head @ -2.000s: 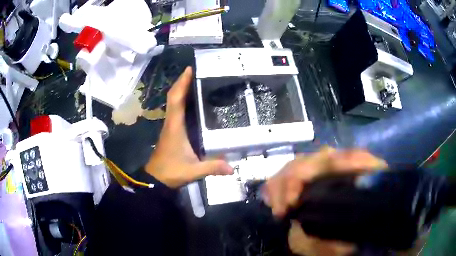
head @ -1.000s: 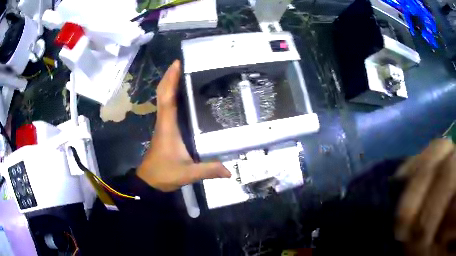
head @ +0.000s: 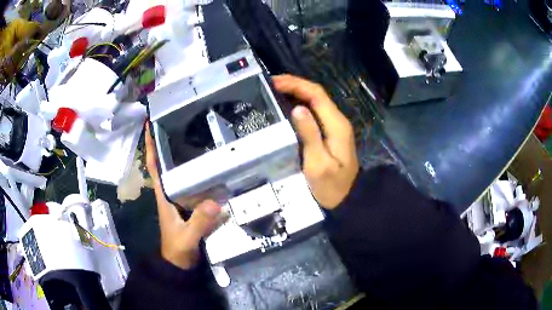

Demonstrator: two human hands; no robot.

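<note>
A silver-grey screw feeder (head: 233,158) is turned at an angle in front of me, with small silver screws (head: 251,118) on the right side of its open window. A small red switch shows at its top. My left hand (head: 181,221) holds its left side, thumb on the front ledge. My right hand (head: 324,142) holds its right side, fingers bent around the edge. A narrow strip with a rounded end (head: 221,275) sticks out below the ledge. I cannot tell whether the feeder is lifted or resting.
White camera housings with red caps (head: 91,136) crowd the left side. Another housing (head: 57,242) with loose wires lies lower left. A second screw feeder (head: 423,57) stands at the upper right. An open carton (head: 542,175) with white parts is at the far right.
My right hand has come in from the lower right and taken hold of the feeder's right side. The feeder has turned counterclockwise and moved left. The screws have shifted to the window's right side.
</note>
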